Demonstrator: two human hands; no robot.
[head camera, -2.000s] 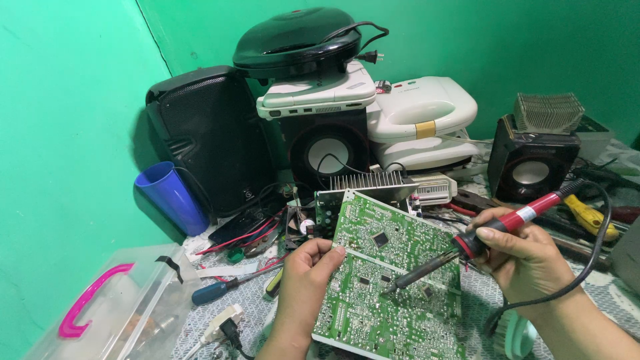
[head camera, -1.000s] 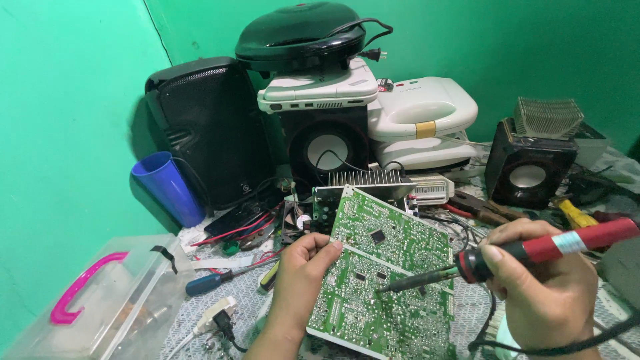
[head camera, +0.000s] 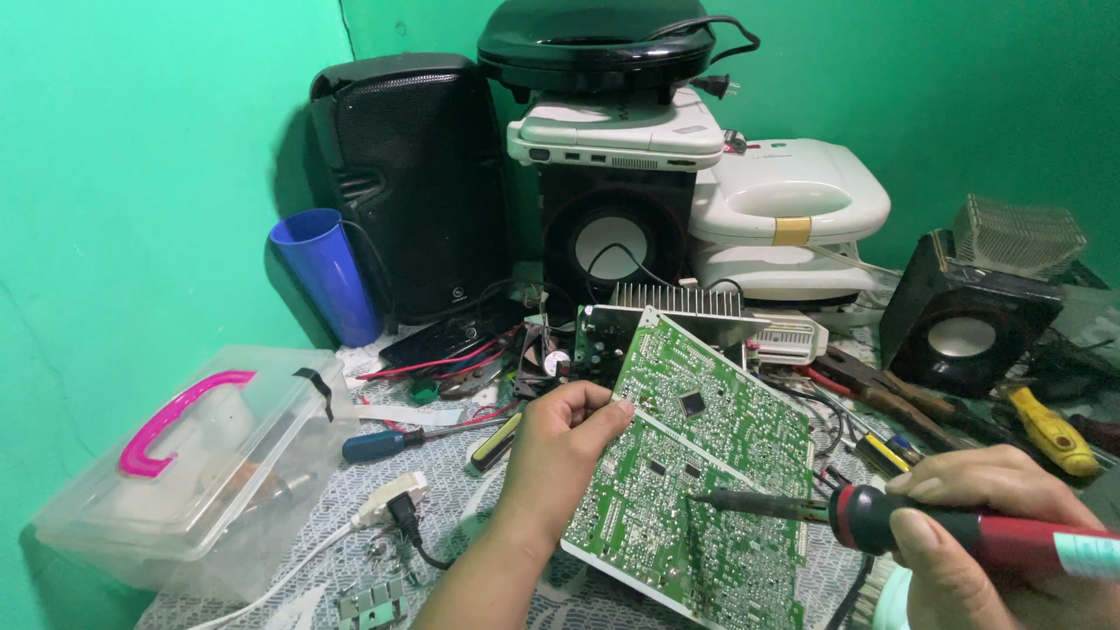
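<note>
A green printed circuit board (head camera: 735, 411), dense with solder points and small black chips, is tilted up toward me. My left hand (head camera: 569, 446) pinches its left edge between thumb and fingers. In my right hand (head camera: 989, 516) is a red and black soldering iron (head camera: 927, 522), pointing left. Its dark tip is over the middle of the board, just below two small chips; whether it touches cannot be told. Behind the board stands a finned metal heatsink (head camera: 678, 299) beside another circuit board (head camera: 604, 337).
A clear plastic box (head camera: 219, 455) with a pink handle sits left, near a blue-handled screwdriver (head camera: 385, 444) and a white extension socket (head camera: 394, 497). Behind are a blue cup (head camera: 337, 280), a black speaker (head camera: 420, 192) and stacked appliances. Pliers (head camera: 884, 394) and a yellow-handled tool (head camera: 1050, 433) lie right.
My right hand has moved right and lower with the soldering iron, which now lies closer to level. My left hand keeps its hold on the board.
</note>
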